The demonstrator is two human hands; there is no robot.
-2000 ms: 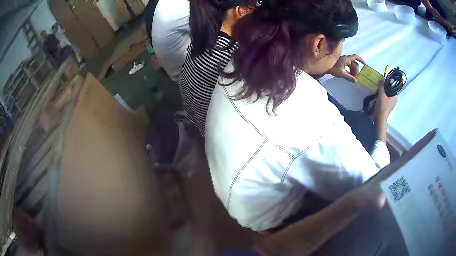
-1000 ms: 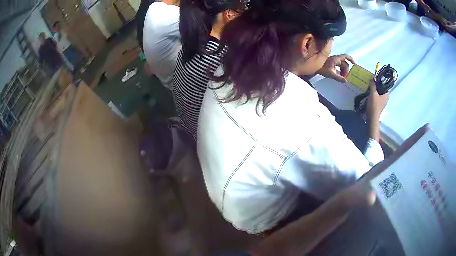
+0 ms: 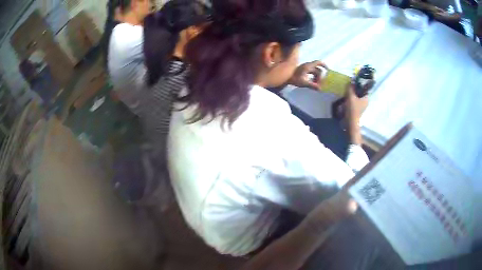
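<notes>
A white retail carton [image 3: 409, 198] with a QR code, a dark oval logo and red printed characters is held tilted at the lower right. My left hand [image 3: 335, 206] grips its left edge, with the thumb on the printed face. The hand is blurred and my forearm reaches in from the bottom edge. The carton's lower part lies over my dark-clad lap. My right hand is not in the picture.
A neighbour in white [image 3: 227, 169] sits close on the left, holding a yellow card [image 3: 336, 83] and a black cable bundle [image 3: 363, 82]. The white-covered table [image 3: 423, 89] bears clear bowls [image 3: 409, 18] at the far side. More people sit beyond.
The view has swung right, so the neighbour and carton appear further left and more of the carton's printed face shows. My left hand keeps its hold on the carton.
</notes>
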